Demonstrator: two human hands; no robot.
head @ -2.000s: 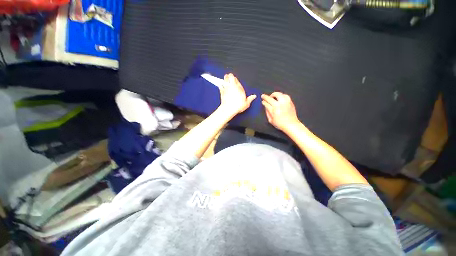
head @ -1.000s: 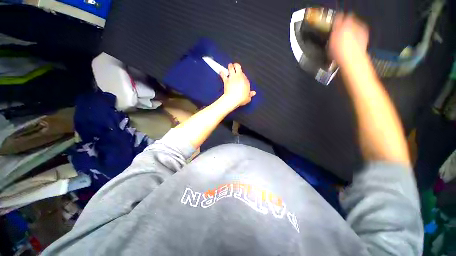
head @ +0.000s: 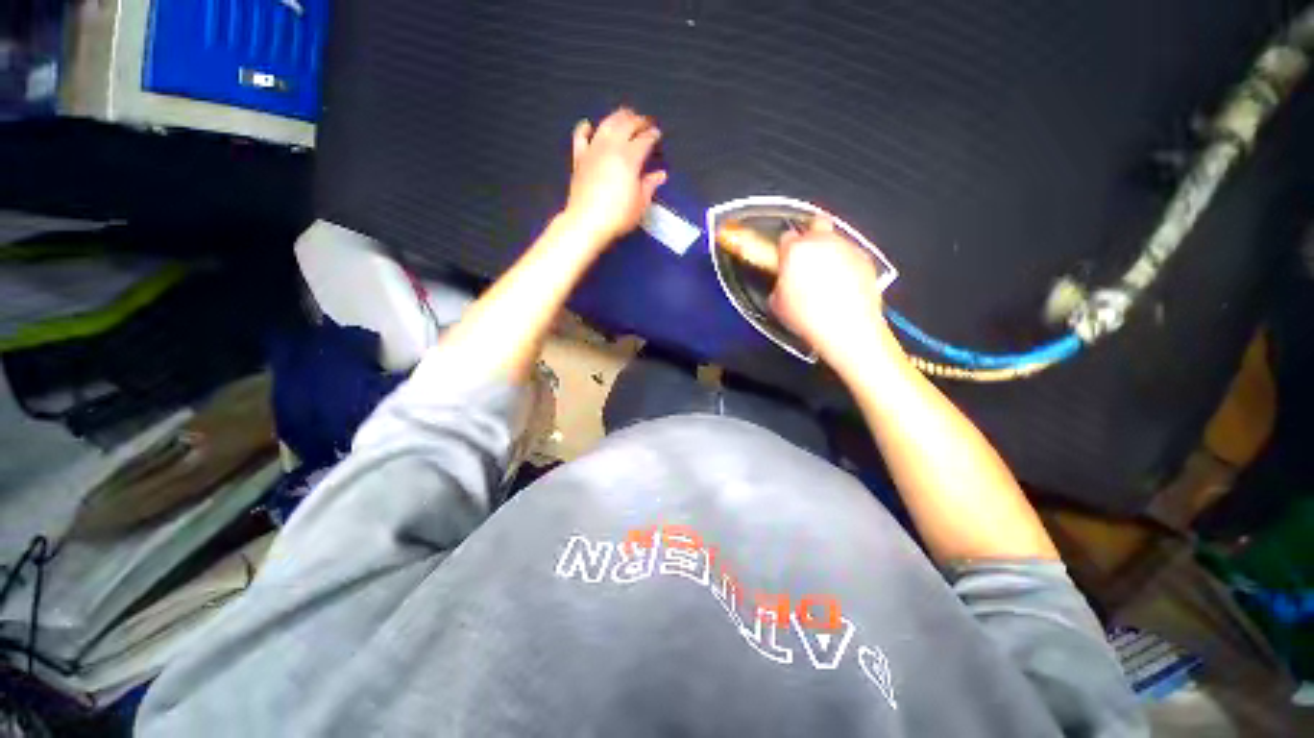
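Observation:
The navy garment piece [head: 641, 296] lies flat near the front edge of the black pressing table. A small white patch [head: 670, 228] shows on it. My left hand [head: 614, 173] is at the patch's upper left, fingers apart, its fingertips beyond the cloth on the black surface; part of the cloth may be under it. My right hand [head: 829, 289] grips the steam iron [head: 747, 289] by its handle. The iron is just right of the patch, over the right part of the navy piece, which it hides.
A hose [head: 1189, 209] with blue and yellowish lines runs from the iron to the upper right. A blue-fronted white box [head: 231, 55] stands at the upper left. Folded clothes [head: 173, 483] lie below left. A white object [head: 358, 289] sits at the table's left corner.
My right hand first went to the iron at the upper right, then brought it down and left beside the patch. My left hand has shifted up and left, uncovering the patch's right end.

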